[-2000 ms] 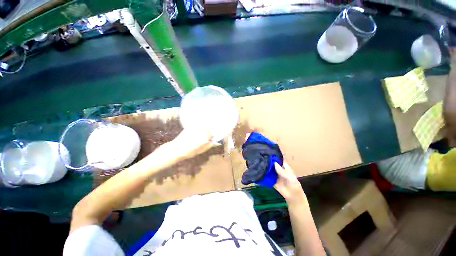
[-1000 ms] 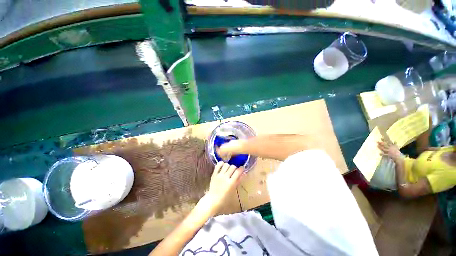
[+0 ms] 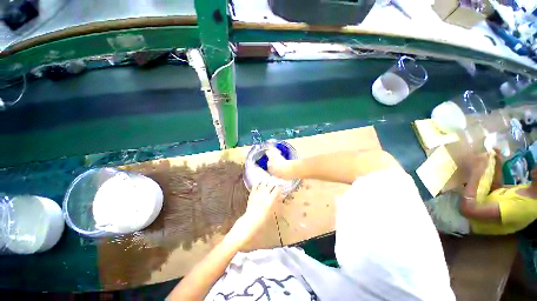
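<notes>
A clear container (image 3: 255, 178) stands open end up on the tan cardboard sheet (image 3: 338, 203), near its middle. My left hand (image 3: 263, 199) holds its near rim. My right hand (image 3: 279, 164) reaches into it from the right, closed on a blue cloth (image 3: 282, 150) pressed at the inner wall. The hand hides part of the cloth. Two more clear containers with white bases lie on their sides at the left, one (image 3: 128, 202) partly on the cardboard's wet brown patch, the other (image 3: 35, 223) on the green bench.
A green post (image 3: 225, 97) rises just behind the cardboard. Beyond runs the dark green conveyor (image 3: 306, 97) with a container (image 3: 391, 88) lying on it. At the right, a coworker in yellow (image 3: 509, 208) sits by yellow sheets (image 3: 437, 170) and more containers.
The cloth and my right hand have shifted from the near part of the container's inside to its far side. My left hand stays at the rim. The coworker's arms have moved.
</notes>
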